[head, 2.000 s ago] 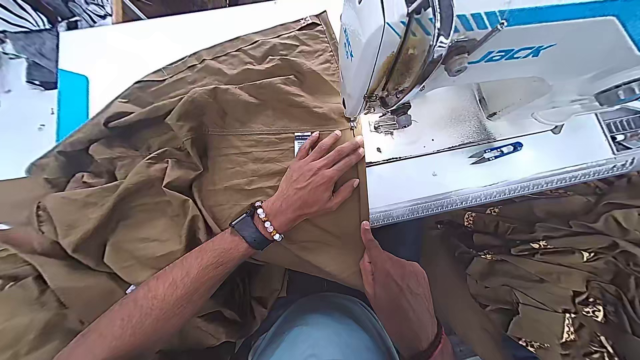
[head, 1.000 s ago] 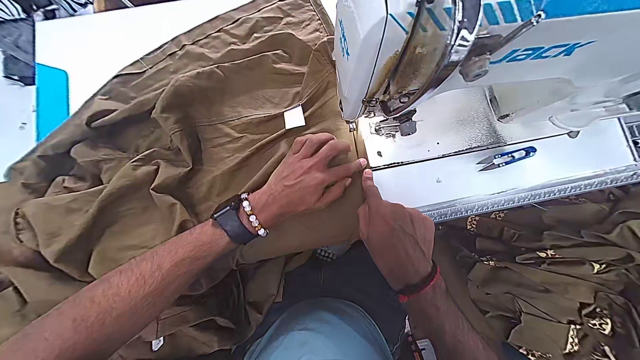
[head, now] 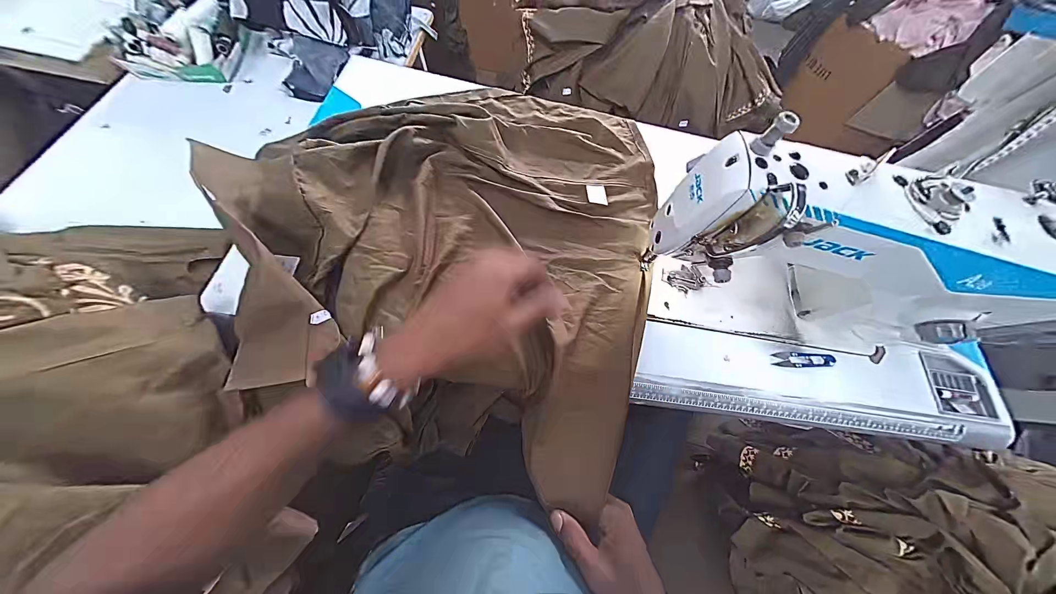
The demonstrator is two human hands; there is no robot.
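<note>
Brown fabric of a garment (head: 462,190) lies bunched over the sewing table, its right edge under the needle area of a white and blue Jack sewing machine (head: 742,206). My left hand (head: 487,305), blurred and wearing a dark watch and a beaded bracelet, is over the middle of the cloth; whether it touches the cloth or holds any of it cannot be told. Low in the view, my right hand (head: 610,544) grips the lower end of the cloth near my lap, thumb on top. A small white label (head: 596,195) shows on the cloth left of the machine head.
Blue thread snips (head: 804,360) lie on the machine bed above a ruler strip (head: 792,410). Patterned brown cloth (head: 874,503) is heaped at lower right, and more brown cloth (head: 99,388) lies at left. Scraps (head: 177,41) sit at the far left; brown garments (head: 652,66) lie behind the table.
My left hand has lifted away from the seam edge beside the machine and moved left. My right hand has moved down along the cloth toward my lap. The view has tilted up and widened.
</note>
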